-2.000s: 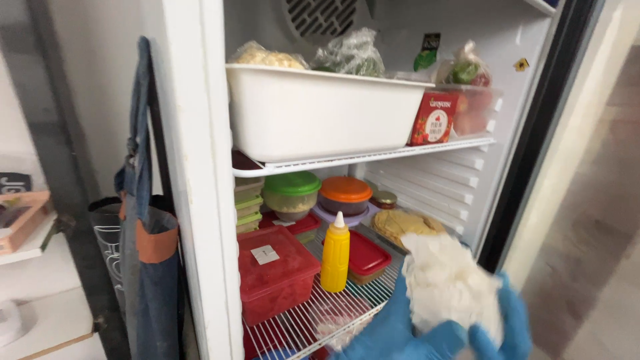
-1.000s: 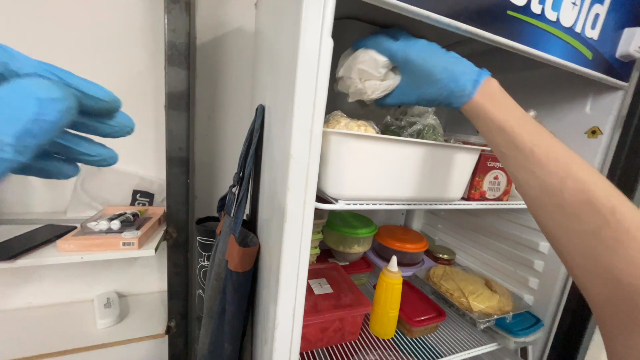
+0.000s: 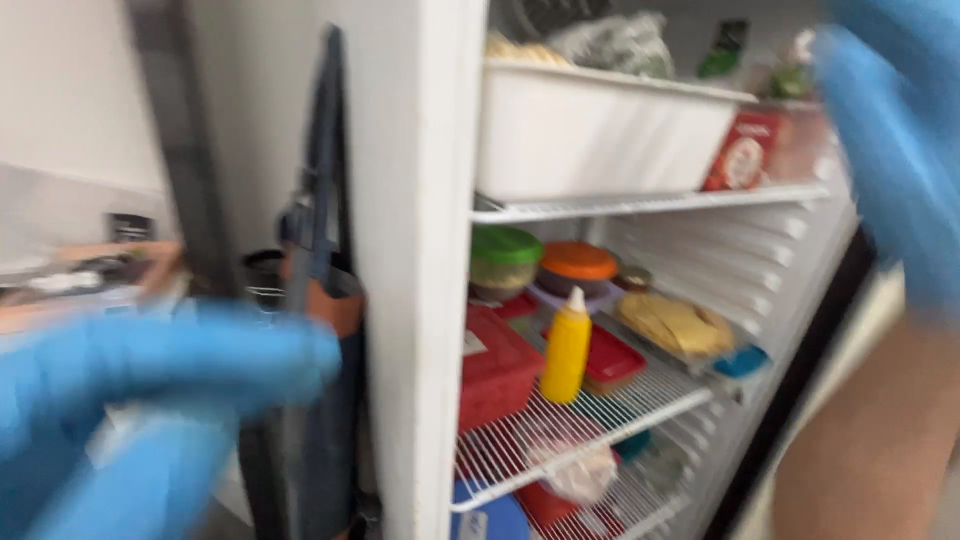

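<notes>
At the lower left, my left hand (image 3: 165,397) in a blue glove is blurred, its thumb and fingers apart, in front of the wall and a hanging denim apron (image 3: 326,360). My right hand (image 3: 892,150), also blue-gloved and blurred, is at the upper right, partly cut off by the frame; whether it holds anything is hidden. Near it, on the fridge's upper shelf, are a white plastic bin (image 3: 600,135) with bagged food and a red carton (image 3: 744,154). No white bundle shows in either hand.
The middle shelf holds a yellow squeeze bottle (image 3: 566,352), a red lidded container (image 3: 499,371), green-lidded (image 3: 504,259) and orange-lidded (image 3: 577,262) tubs, and wrapped yellowish food (image 3: 679,326). A wire shelf edge (image 3: 585,450) crosses below. The fridge's side wall (image 3: 439,300) stands at the left.
A second ago my right hand held a white bundle above the bin; now the bundle is out of sight and that hand is at the right. My left hand appears lower. The view has shifted.
</notes>
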